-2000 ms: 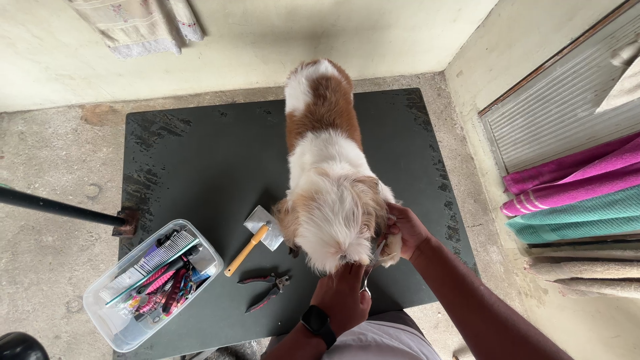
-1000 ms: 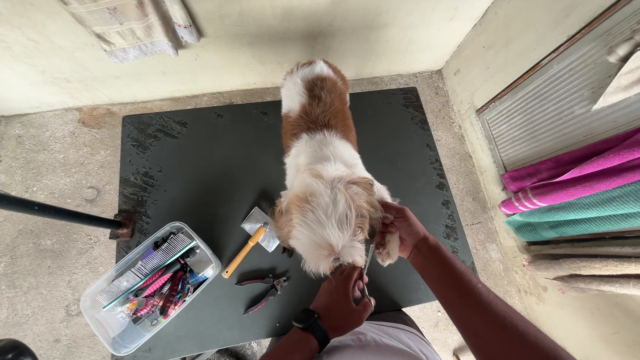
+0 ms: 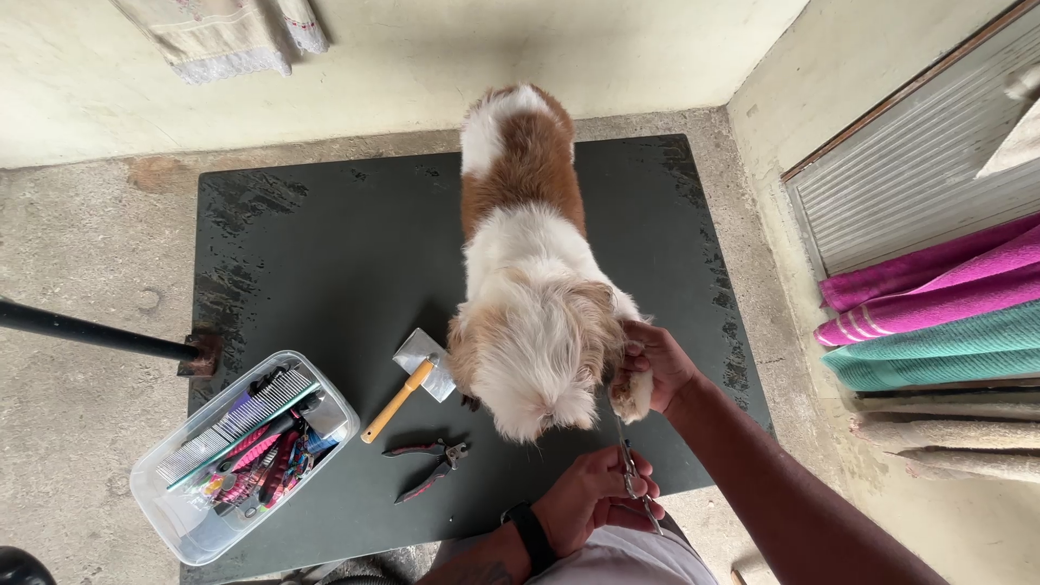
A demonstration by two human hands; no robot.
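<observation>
A white and brown long-haired dog stands on the dark grooming table, its head lowered toward me. My right hand grips one of its forelegs, just above the raised paw. Metal scissors are in my left hand, my fingers at the handles and the blades pointing up beside that paw. Whether the blades touch fur I cannot tell. Left of the dog's head lie a slicker brush with a wooden handle and nail clippers with dark and red handles.
A clear plastic box at the table's left front holds a metal comb and several grooming tools. A black pole is clamped to the left edge. Magenta and teal towels hang at right, near the wall.
My left hand has shifted slightly to the right with the scissors in it. My right hand keeps its grip on the foreleg. The brush and clippers have not moved.
</observation>
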